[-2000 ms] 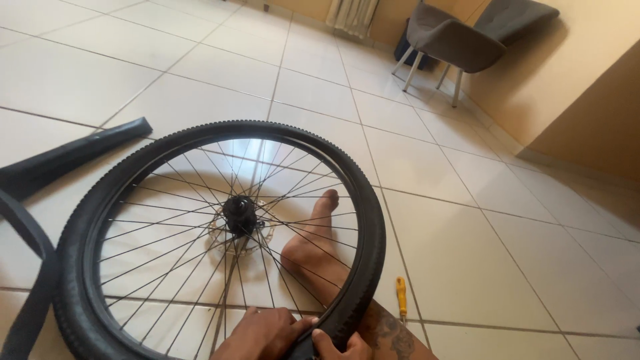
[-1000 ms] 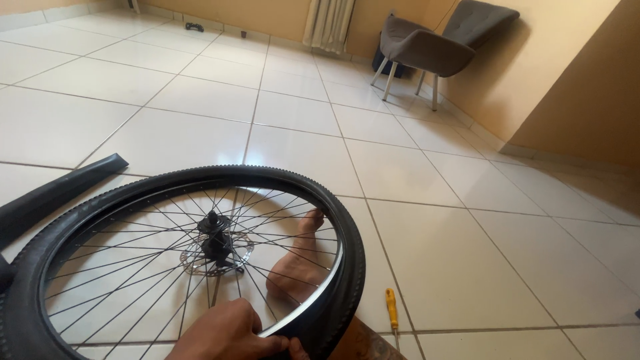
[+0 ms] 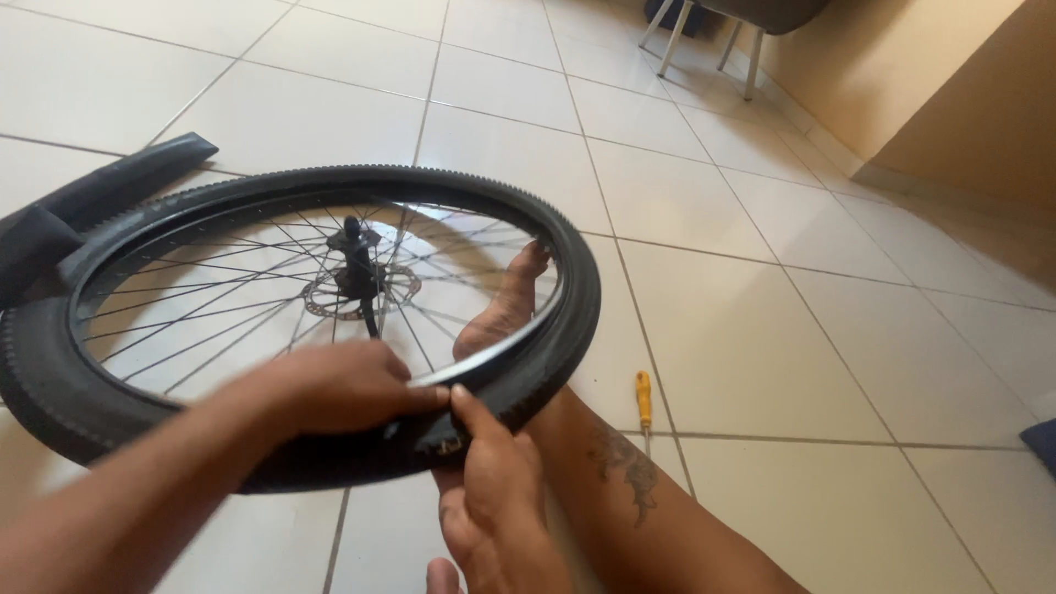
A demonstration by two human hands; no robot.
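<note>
A bicycle wheel with spokes, a disc brake rotor and a hub lies tilted in front of me, a black knobby tire around its rim. My left hand reaches over the wheel and presses its thumb on the tire's near edge beside the silver rim. Just right of it, my right hand grips the same stretch of tire, thumb on top and fingers below. The two thumbs nearly meet. Part of the tire's near side is hidden by my left forearm.
A flattened black rubber tube or strip lies at the left, partly over the tire. My bare foot shows through the spokes. A yellow-handled screwdriver lies on the tiled floor to the right. A chair stands by the wall.
The wheel's near side has come up off the floor, and more of both hands shows. The view has tipped downward.
</note>
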